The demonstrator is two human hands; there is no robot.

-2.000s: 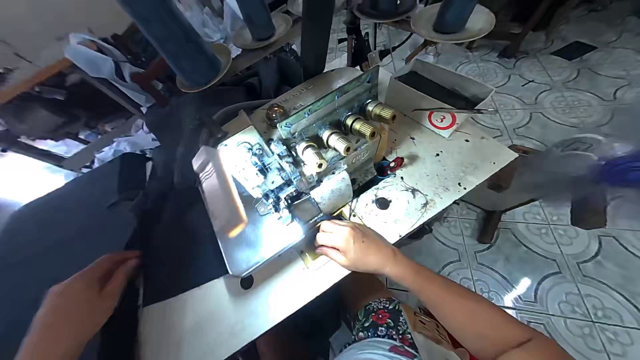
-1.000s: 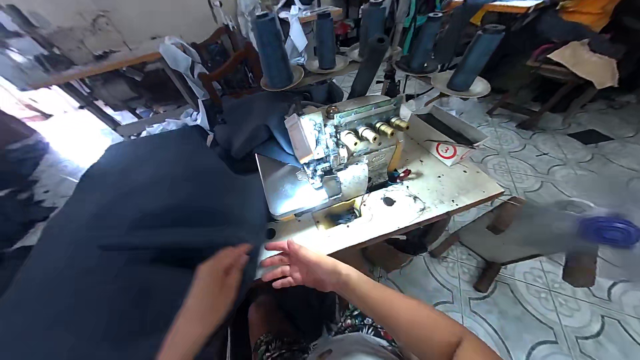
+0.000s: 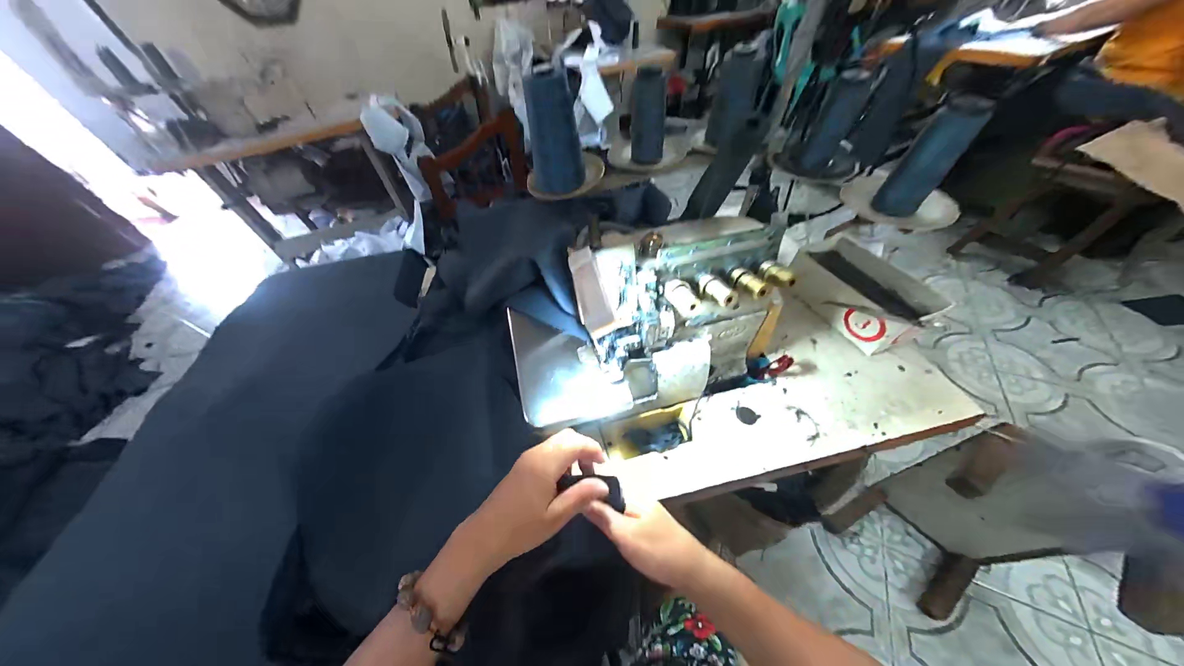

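Note:
An overlock sewing machine (image 3: pixel 694 314) with several brass-coloured tension knobs stands on a white table (image 3: pixel 888 388). At the table's near edge my left hand (image 3: pixel 546 486) pinches a small dark folded piece of fabric (image 3: pixel 606 492), a bead bracelet on its wrist. My right hand (image 3: pixel 647 536) meets it from the right, its fingers on the same piece. Wide dark fabric (image 3: pixel 398 435) spreads left of the machine and under my left forearm. Whether the pinched piece belongs to this cloth is hidden by the hands.
Large blue thread cones (image 3: pixel 555 129) stand behind the machine. An open cardboard box (image 3: pixel 874 277) lies at the table's back right. To the right is a wooden stool (image 3: pixel 980 509). A person in orange (image 3: pixel 1147 46) is at the far right. Dark cloth (image 3: pixel 74 361) is heaped at far left.
My right hand has left the machine's front, where it was two seconds ago. Both hands have come together at the near table edge on the dark piece. The view has swung upward.

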